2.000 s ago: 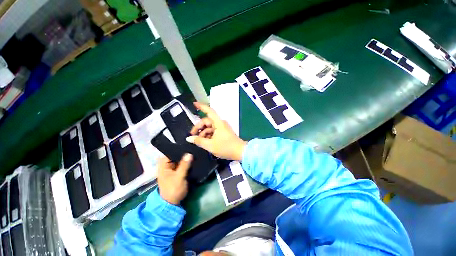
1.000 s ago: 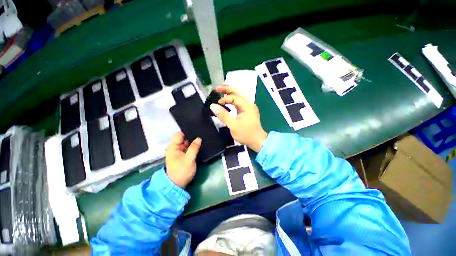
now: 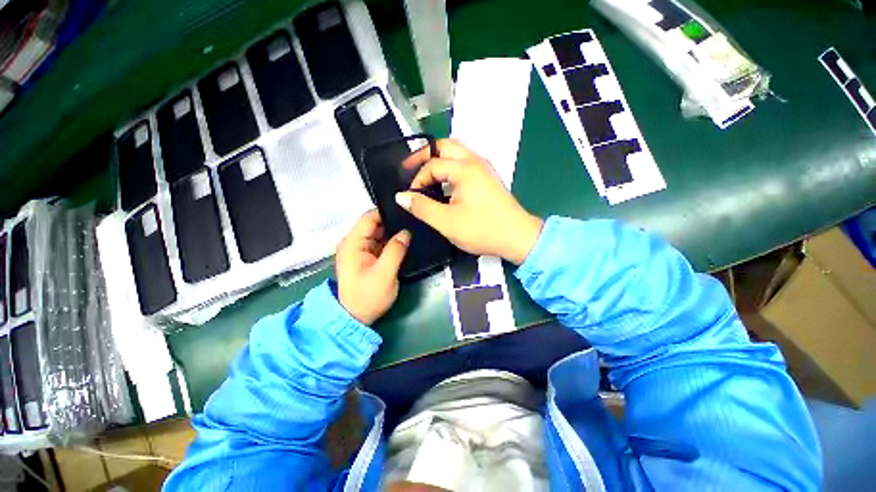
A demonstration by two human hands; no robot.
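My left hand grips the lower left side of a black phone case, thumb on its face. My right hand is at the case's upper right, thumb and fingers on it near the camera opening; whether an adhesive piece is under the fingers cannot be told. A sticker sheet lies below the hands, partly hidden by the case. Another sticker sheet with several black pieces lies to the right. The tray at left holds several black cases; one is partly behind the held case.
A pale metal post rises behind the tray, beside a blank white sheet. Bagged sticker sheets lie far right, with a narrow sticker strip. Stacked trays in clear plastic stand far left. A brown carton is below the bench's right edge.
The small black piece between my right fingers is no longer distinct; those fingers are now on the case. The case is more upright, its camera opening showing. The view has shifted.
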